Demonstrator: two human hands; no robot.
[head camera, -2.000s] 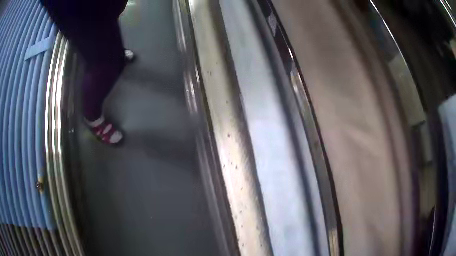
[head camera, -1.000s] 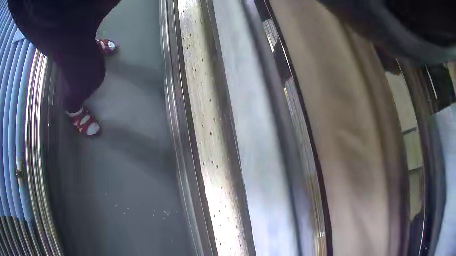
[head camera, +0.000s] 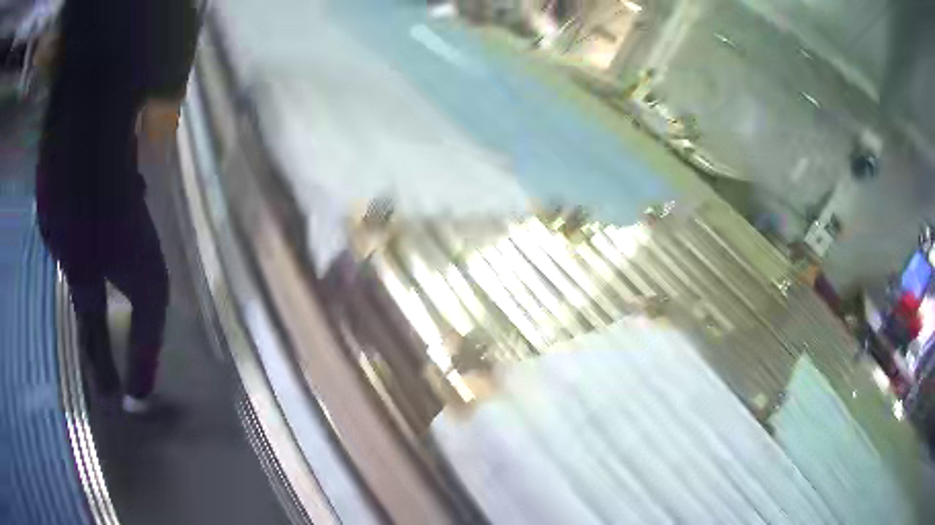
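Note:
White fabric sleeves (head camera: 625, 431) lie side by side over tubes on the rack at the lower middle. A mint sleeve (head camera: 836, 441) lies to their right. Bare shiny metal tubes (head camera: 513, 282) run between these and a second white group (head camera: 359, 123) above, which has a pale blue band (head camera: 533, 123) beside it. Small blurred brownish lumps (head camera: 371, 228) sit where tubes meet cloth; I cannot tell what they are. Neither my left hand nor my right hand can be made out. The view is tilted and blurred.
A beige lower layer (head camera: 297, 297) and a metal edge rail (head camera: 210, 246) run along the rack's left side. A person in dark clothes (head camera: 103, 174) stands in the grey aisle (head camera: 195, 441). A low rack with blue sleeves (head camera: 31, 359) is at far left. Blurred coloured items (head camera: 907, 308) are at far right.
The view has swung up and right from the aisle and rack side onto the rack's top. The other person now shows farther off. The dark shape at the upper right is gone.

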